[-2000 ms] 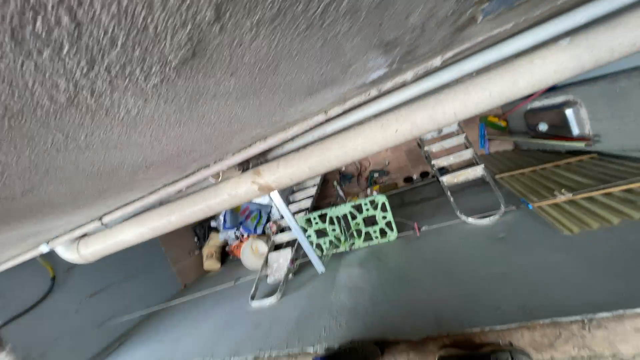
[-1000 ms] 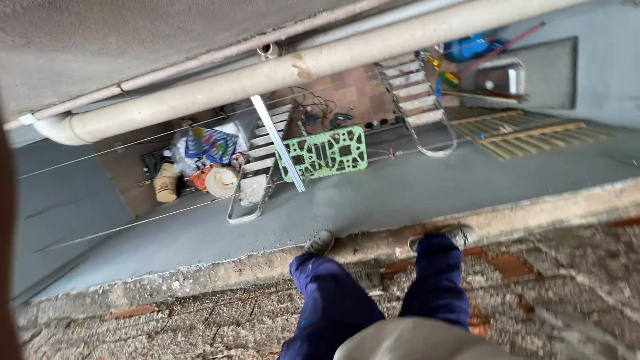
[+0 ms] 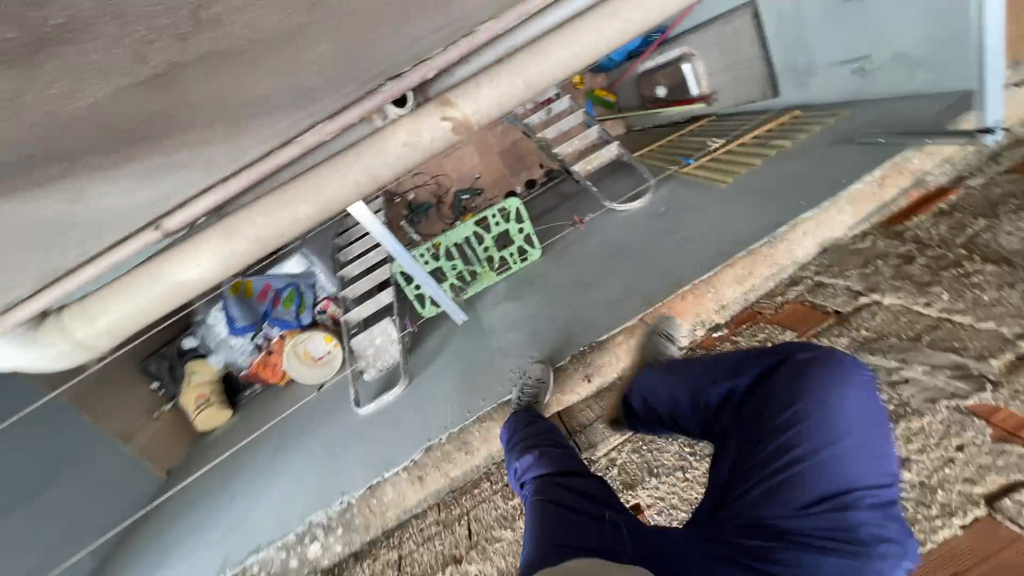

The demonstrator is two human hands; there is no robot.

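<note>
Neither my left hand nor my right hand shows in the head view. My legs in blue trousers (image 3: 768, 432) straddle rough masonry, and one grey shoe (image 3: 533, 386) rests on the wall's concrete edge (image 3: 592, 372). The other shoe (image 3: 660, 340) is blurred, farther right along that edge. Well below, a light metal bar (image 3: 408, 262) crosses a green openwork plastic panel (image 3: 504, 240), beside an aluminium stepladder (image 3: 376, 344). A second stepladder (image 3: 588, 148) stands farther right.
A thick off-white pipe (image 3: 320, 180) runs diagonally across the upper view. Clotheslines (image 3: 200, 472) span the drop. Below lie a white bucket (image 3: 312, 356), bags (image 3: 268, 302), a corrugated sheet (image 3: 740, 148) and a sink (image 3: 672, 80). Rough mortar and broken brick (image 3: 800, 318) border my legs.
The view has turned and shifted. My legs, out of view two seconds ago apart from dark shapes at the bottom edge, now fill the lower right, with one knee bent more than a second ago.
</note>
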